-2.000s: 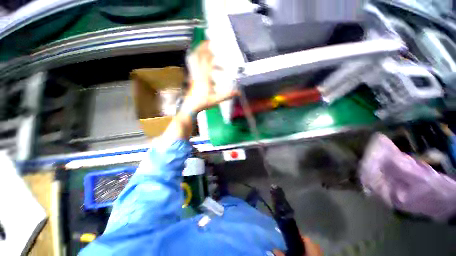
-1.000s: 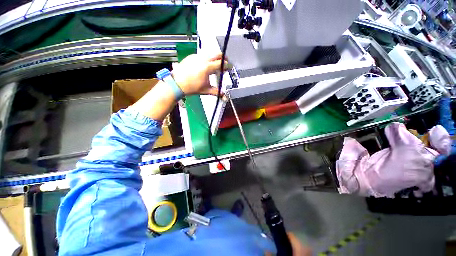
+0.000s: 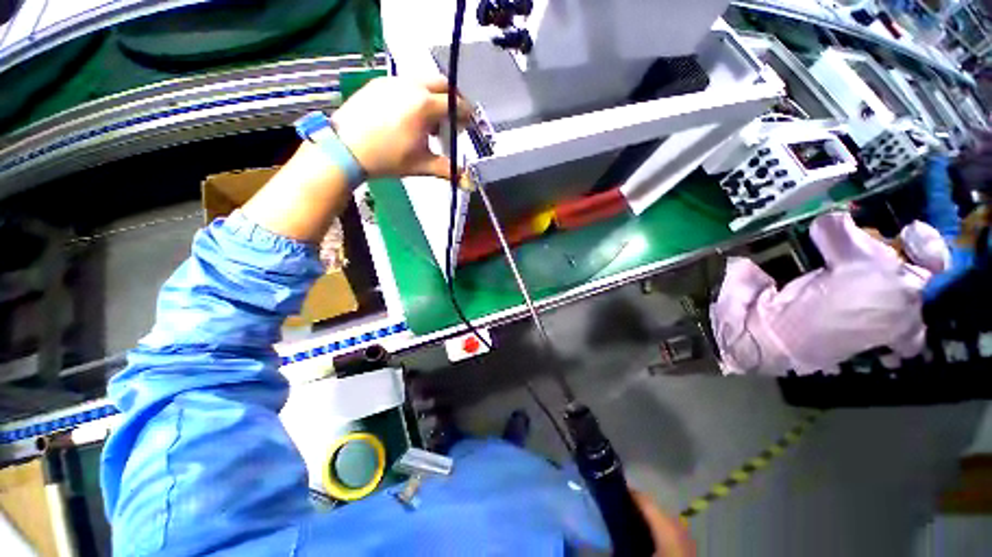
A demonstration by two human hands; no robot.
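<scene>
The white cabinet housing [image 3: 631,120] stands on the green bench top, its open side showing a black finned heatsink [image 3: 670,76]. My left hand [image 3: 400,126] is at its near left corner, fingers around the edge; any screw between the fingertips is too small to tell. My right hand [image 3: 659,524], partly cut off by the bottom edge, holds the black electric screwdriver [image 3: 604,468]. Its long thin bit reaches up to the housing corner beside my left fingertips. A red support block [image 3: 593,209] with a yellow middle lies under the housing.
A black tool cable [image 3: 454,218] hangs across the view. An open cardboard box [image 3: 326,299] is at left. A yellow tape ring [image 3: 355,466] is on the side table. A red button [image 3: 470,345] is on the bench edge. Smaller units [image 3: 789,174] and a person in pink [image 3: 832,299] are at right.
The view has shifted, so the housing sits slightly further left and higher. My left hand stays at the corner and the screwdriver bit still reaches it.
</scene>
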